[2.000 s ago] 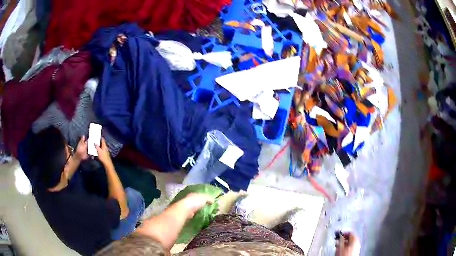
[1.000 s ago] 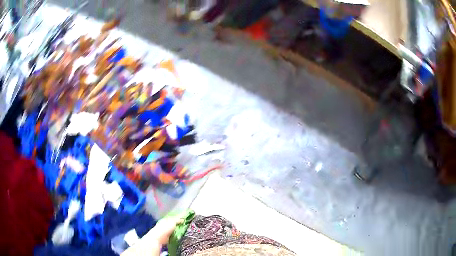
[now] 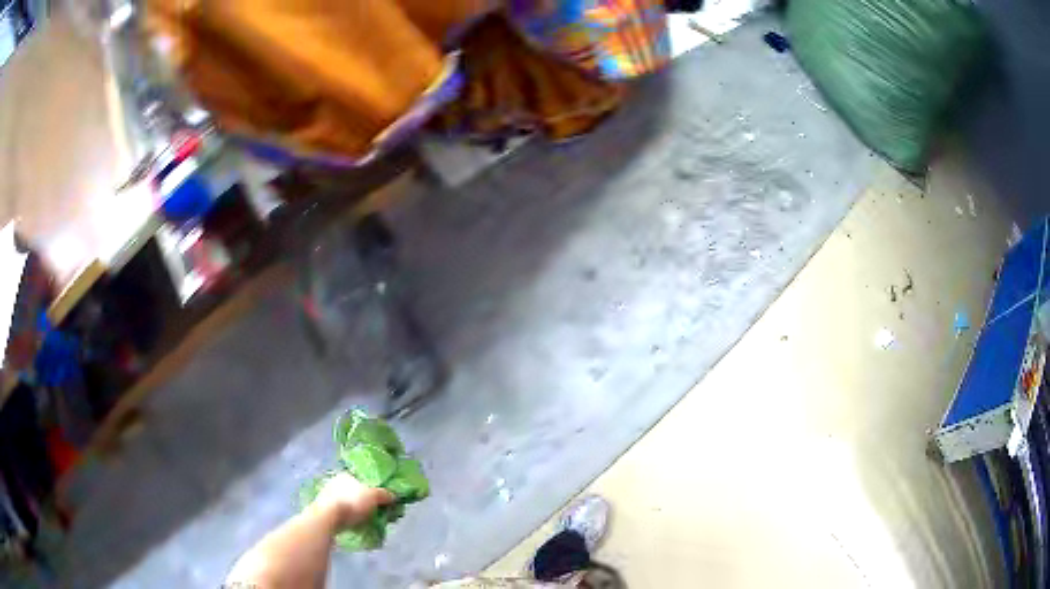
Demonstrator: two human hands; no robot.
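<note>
My left hand [image 3: 349, 502] is at the lower left of the view, closed around a bunched green cloth piece [image 3: 371, 453]. The cloth sticks out above and below my fist, over the grey floor. My right hand is not in view. My shoe [image 3: 585, 524] shows at the bottom edge on the pale floor.
Orange fabric [image 3: 311, 69] hangs at the top beside plaid fabric [image 3: 631, 32]. A large green sack [image 3: 881, 75] stands at the upper right. A blue-topped box-like object [image 3: 999, 357] is at the right edge. Cluttered shelves or tables are at left, blurred.
The view has swung right, away from the offcut heap, blue pallets and seated person. The green cloth, still in my left hand, is now held out further in front of me.
</note>
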